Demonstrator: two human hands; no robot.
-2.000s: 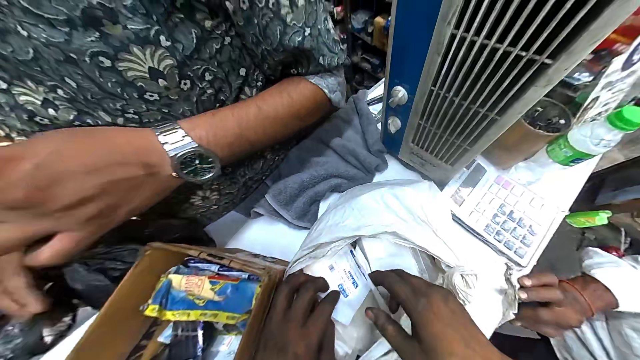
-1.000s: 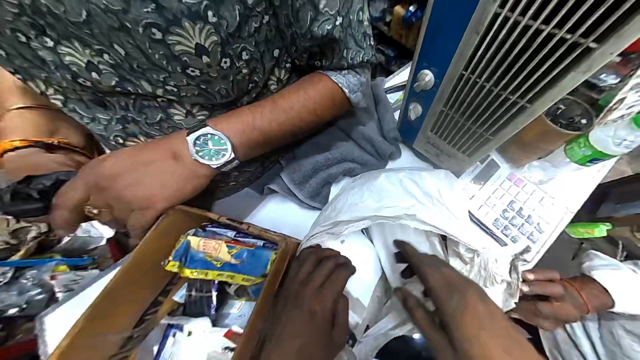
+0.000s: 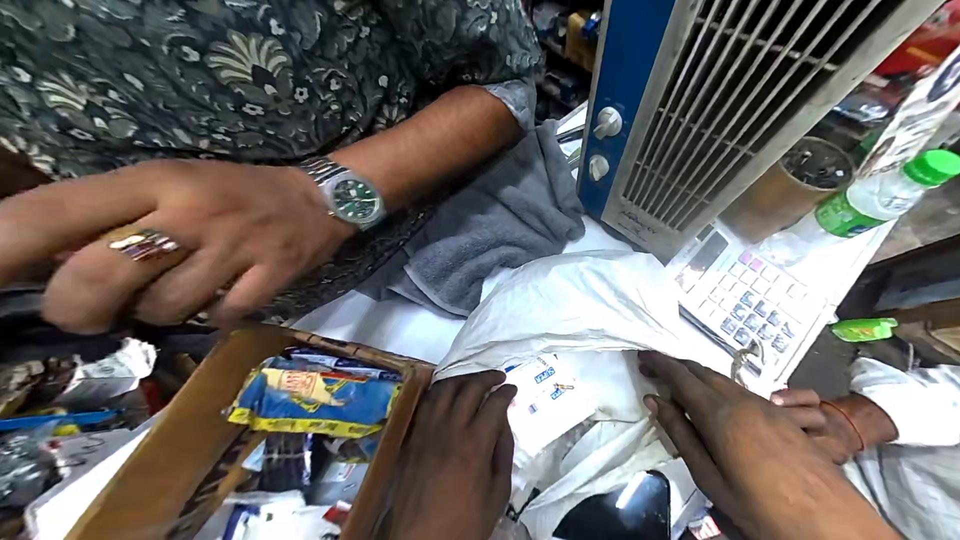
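A white plastic bag (image 3: 570, 300) lies open-mouthed on the table between my hands, with a white printed packet (image 3: 544, 394) inside its mouth. My left hand (image 3: 457, 450) rests at the bag's left edge, beside the cardboard box, its fingers against the bag and packet. At the bag's right edge is my right hand (image 3: 735, 435), fingers extended and touching the plastic. Whether either hand pinches the bag cannot be told. A black smartphone (image 3: 619, 510) lies just below the bag's mouth.
Left of my hand stands a cardboard box (image 3: 135, 465) holding a blue-yellow packet (image 3: 319, 394). Behind are a grey towel (image 3: 487, 232) and an air cooler (image 3: 637, 165); right, a calculator (image 3: 750, 292) and bottle (image 3: 862, 199). Other people's hands (image 3: 202, 240) are at left and right (image 3: 825, 420).
The printed packet shows in the bag's mouth again, after being out of sight a second ago. The watch-wearing person's hand has lifted from beside the box.
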